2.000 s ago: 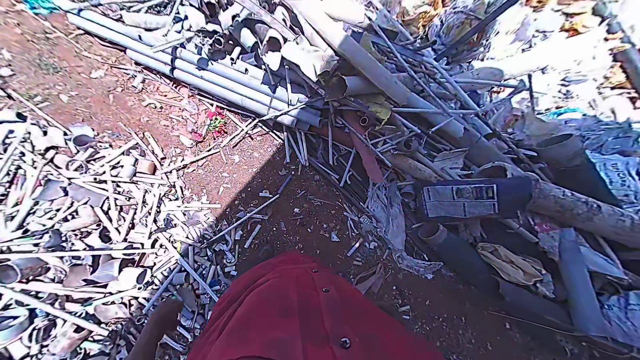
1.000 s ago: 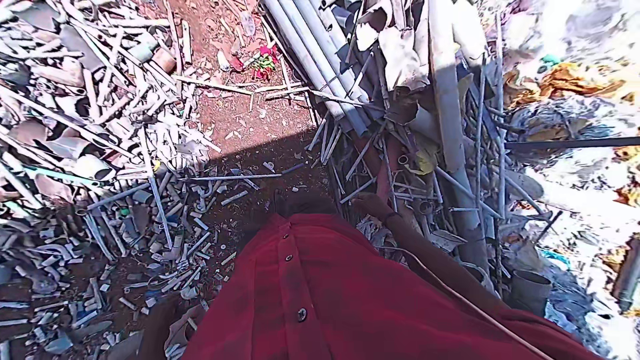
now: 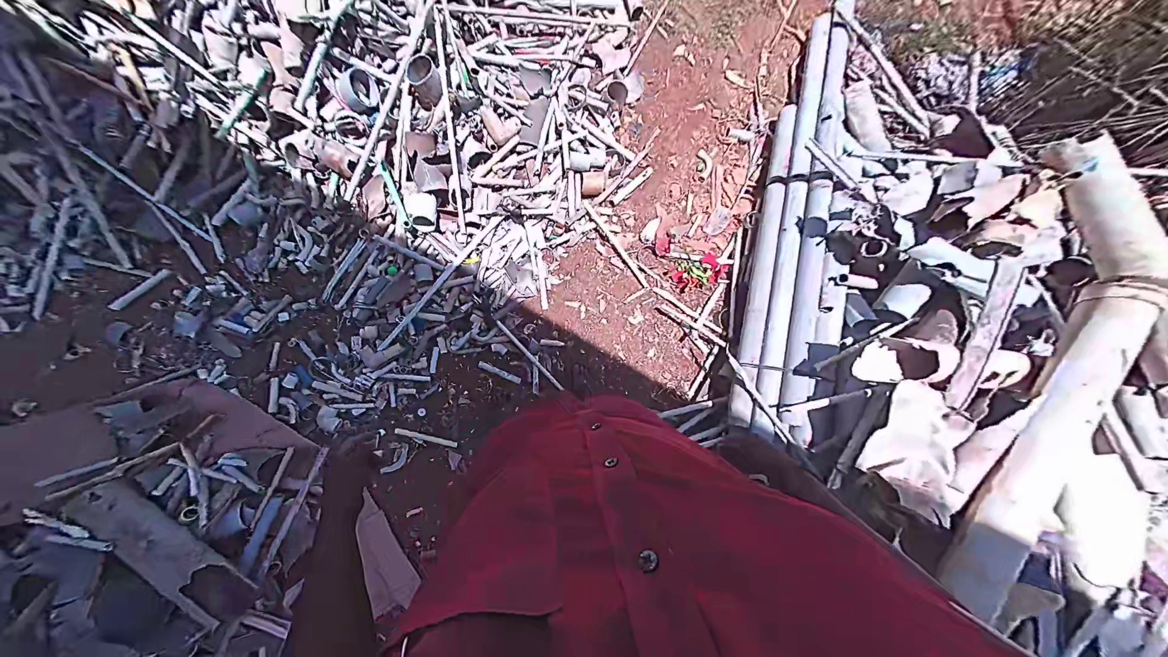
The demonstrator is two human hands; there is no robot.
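Observation:
My left hand [image 3: 351, 461] hangs low in shadow beside my red buttoned shirt [image 3: 639, 511], near a heap of broken pipe pieces [image 3: 219, 484]; its fingers are too dark to read. My right hand [image 3: 753, 456] is dark and partly hidden at the right side of the shirt, close to the lower ends of long grey plastic pipes [image 3: 785, 274]. Whether it holds anything cannot be told. A thin rod or cord [image 3: 949, 598] runs along the right arm toward the lower right.
Cut pipe scraps [image 3: 493, 155] cover the ground at upper left. Bare red soil [image 3: 675, 100] runs between them and the long pipes. A thick pale pipe [image 3: 1049, 438] and torn plastic pieces [image 3: 922, 438] lie to the right. Thin sticks [image 3: 703, 319] cross the soil.
The view has turned strongly left. My right hand, out of sight two seconds ago, showed on the pipe scraps right of the shirt one second ago; now it is in shadow near the grey pipes.

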